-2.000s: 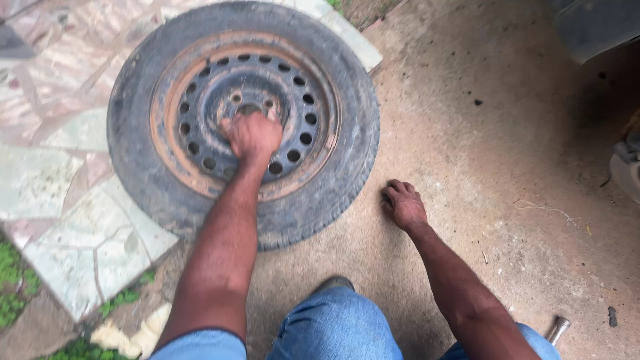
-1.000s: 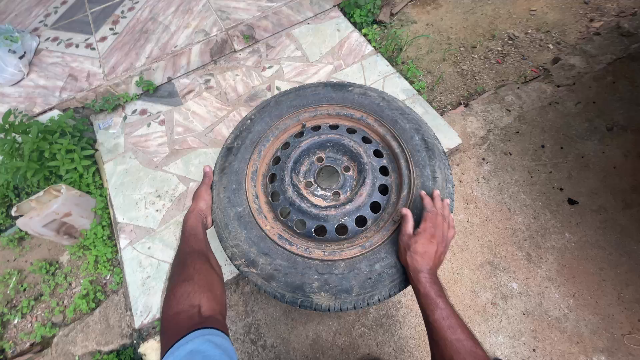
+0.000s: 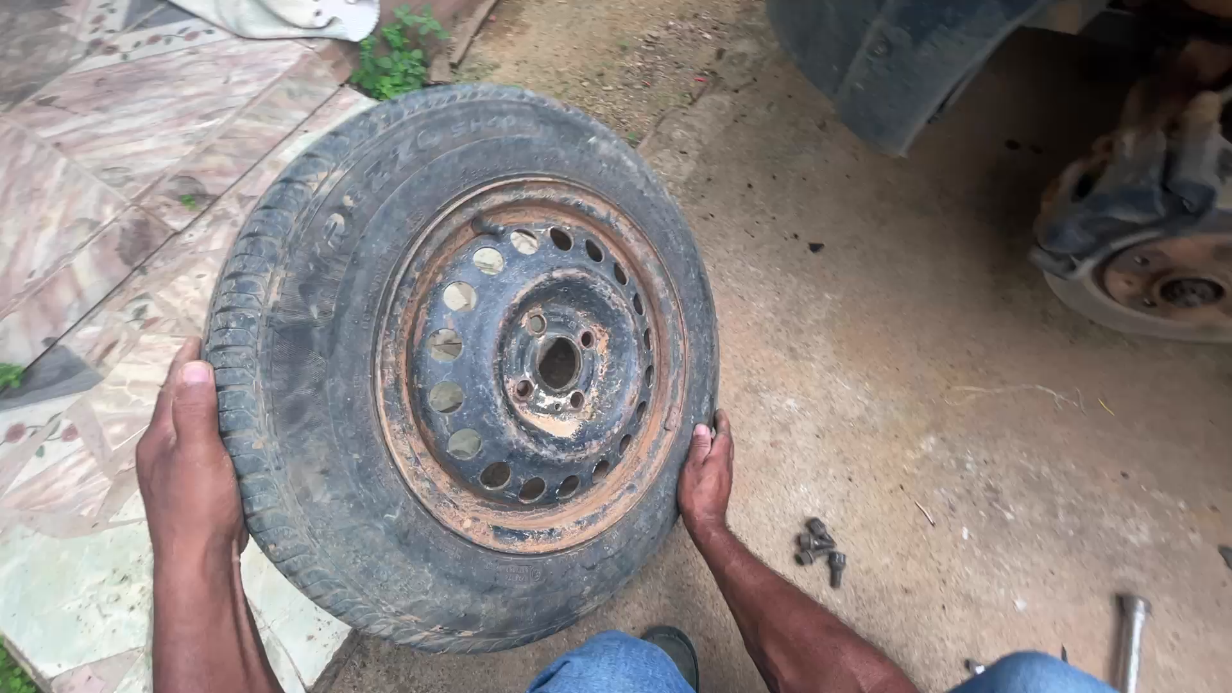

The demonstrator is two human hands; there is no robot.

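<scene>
A car wheel, a worn tyre (image 3: 318, 385) on a rusty black steel rim (image 3: 472, 375), is held tilted in front of me between both hands. My left hand (image 3: 192, 452) presses on the tread at the left side, thumb up. At the lower right edge of the tyre my right hand (image 3: 707, 472) grips, its fingers partly hidden behind it. Several wheel bolts (image 3: 816, 544) lie on the concrete to the right of my right hand. A metal wrench or bar (image 3: 1131, 635) stands out near my knee at the bottom right.
A brake disc and hub (image 3: 1169, 279) of a vehicle show at the right, below a dark bumper or fender part (image 3: 885, 67). Stone paving (image 3: 77, 221) lies at the left, with a pale cloth (image 3: 289, 14) at the top and a small green plant (image 3: 395, 58) beside it.
Two seconds ago the wheel lay flat with one hand at its hub and the other on the concrete. Both hands then came to its sides, and the wheel is now tilted up.
</scene>
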